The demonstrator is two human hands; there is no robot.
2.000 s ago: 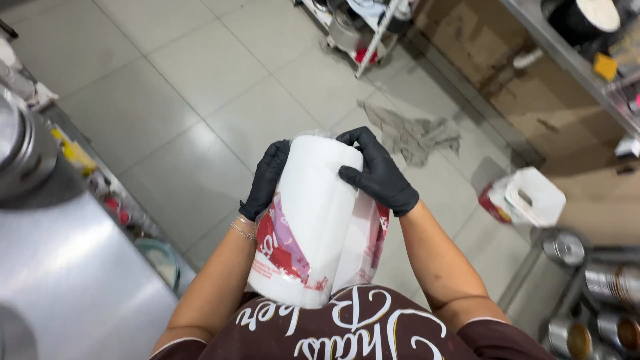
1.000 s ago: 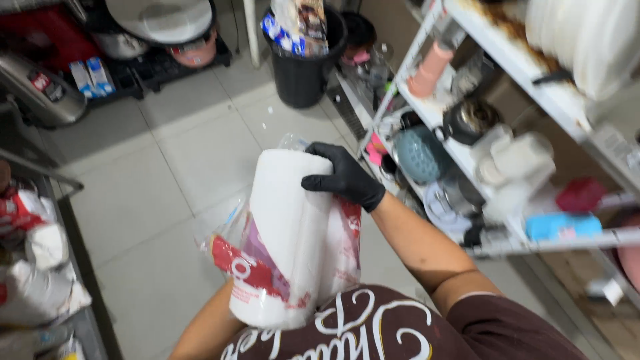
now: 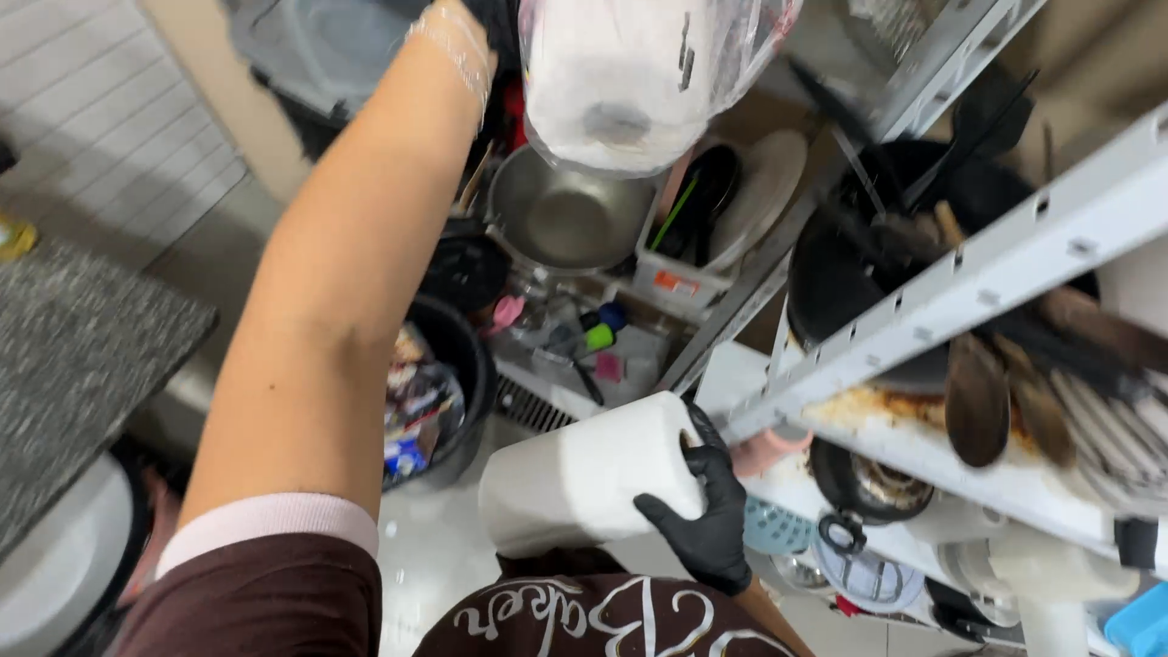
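My right hand [image 3: 707,506], in a black glove, grips one end of a white paper towel roll [image 3: 584,474], which lies sideways in front of my apron with no wrapper around it. My left arm reaches up to the top of the view. Only a dark bit of my left hand [image 3: 500,27] shows there, beside a white roll in clear plastic wrap [image 3: 620,82]; whether the fingers touch that wrap is hidden.
A metal rack [image 3: 967,246] with a black pot of utensils [image 3: 858,265] stands at the right. Below the wrapped roll are a metal bowl [image 3: 575,210] and a plastic bin [image 3: 680,278]. A black trash bin [image 3: 465,401] is under my left arm; a granite counter [image 3: 91,356] is at the left.
The roll in my right hand was partly in its printed wrapper and is now out of it. My left arm has reached up and forward. The view has swung to the shelves.
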